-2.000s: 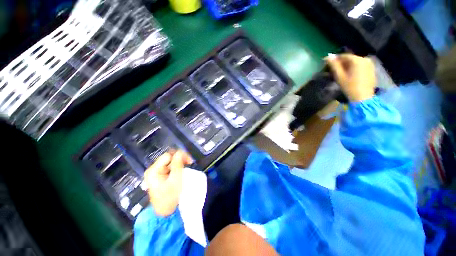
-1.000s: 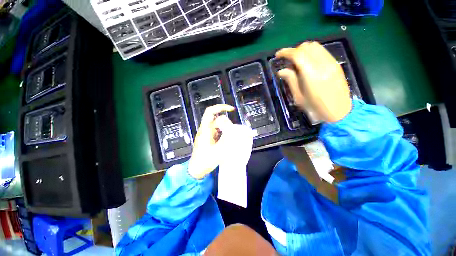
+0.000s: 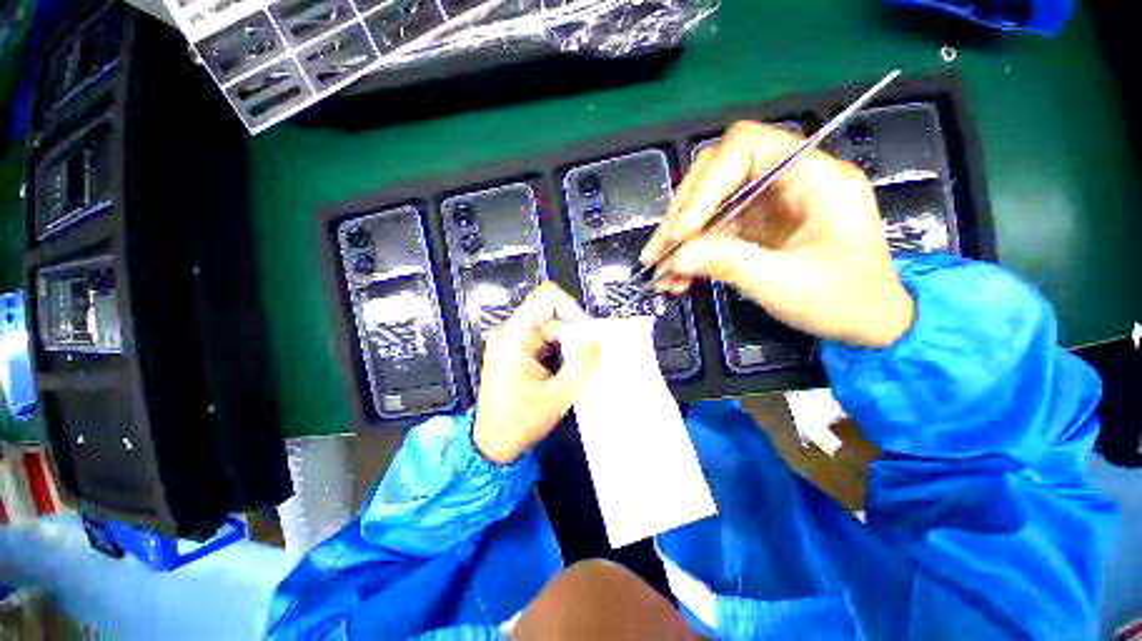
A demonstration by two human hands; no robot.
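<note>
My left hand (image 3: pixel 529 376) holds a plain white liner strip (image 3: pixel 641 438) that hangs down in front of the foam tray. My right hand (image 3: pixel 789 238) holds thin metal tweezers (image 3: pixel 820 134), their tips pointing down and left over the middle phone housing (image 3: pixel 617 200), close to the strip's top edge. Any tiny piece at the tips is too small to tell. The black foam tray (image 3: pixel 328 301) holds a row of several dark phone housings, such as the leftmost one (image 3: pixel 398 313). My right hand partly covers the fourth housing, and my left hand covers the lower end of the second.
A black tray stack (image 3: pixel 188 376) with more phones stands at the left. Gridded sheets (image 3: pixel 294 63) under crinkled clear plastic (image 3: pixel 626 28) lie behind the tray. A blue bin (image 3: pixel 1002 10) is at the back right. White paper scraps (image 3: pixel 817 420) lie below the tray's front edge.
My view has turned from the tilted earlier angle. My right hand has come in from the far right to the middle phone, and the tweezers now show clearly. My left hand still holds the strip.
</note>
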